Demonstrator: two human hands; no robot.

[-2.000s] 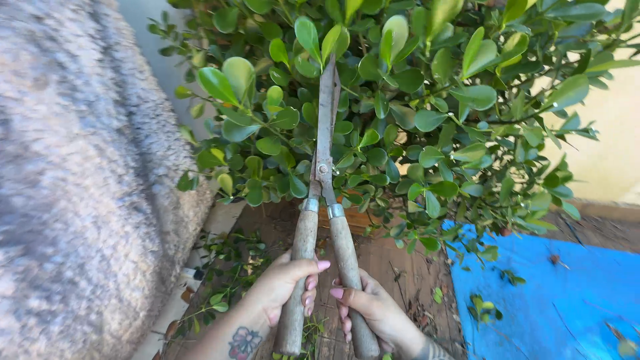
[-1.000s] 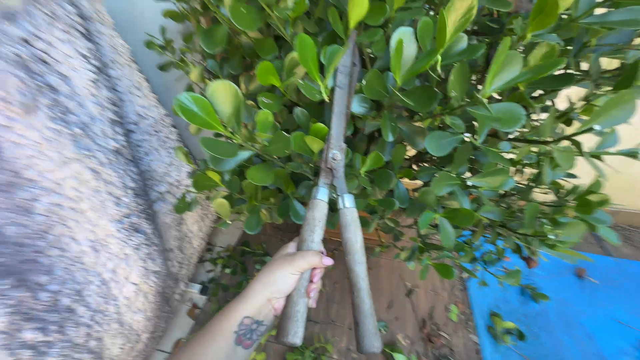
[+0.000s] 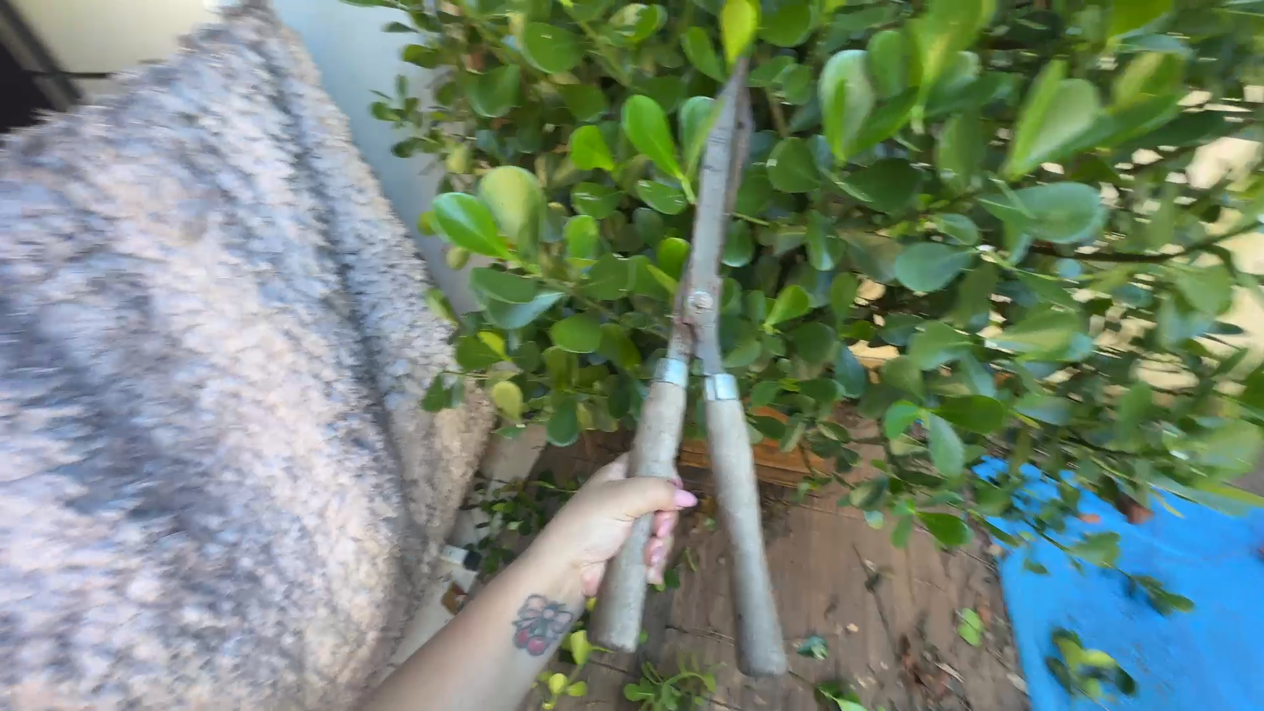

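My left hand [image 3: 627, 523] is wrapped around the left wooden handle of a pair of hedge shears [image 3: 703, 301]. The shears point away from me, their metal blades nearly closed together and lying in front of the leaves of a green shrub [image 3: 933, 267]. No hand holds the right wooden handle, which extends down beside the left one with a gap between them. My right hand is out of view.
A fluffy grey-white textile [image 3: 197, 395] fills the left side. Below the shrub lies a brown tiled floor [image 3: 839, 583] with loose leaves and cuttings. A blue sheet [image 3: 1155, 612] with clipped sprigs on it covers the lower right. Part of an orange-brown planter [image 3: 780, 454] shows under the foliage.
Two seconds ago my right hand was at the right handle; it let go and left the view. My left hand has kept its hold on the left handle.
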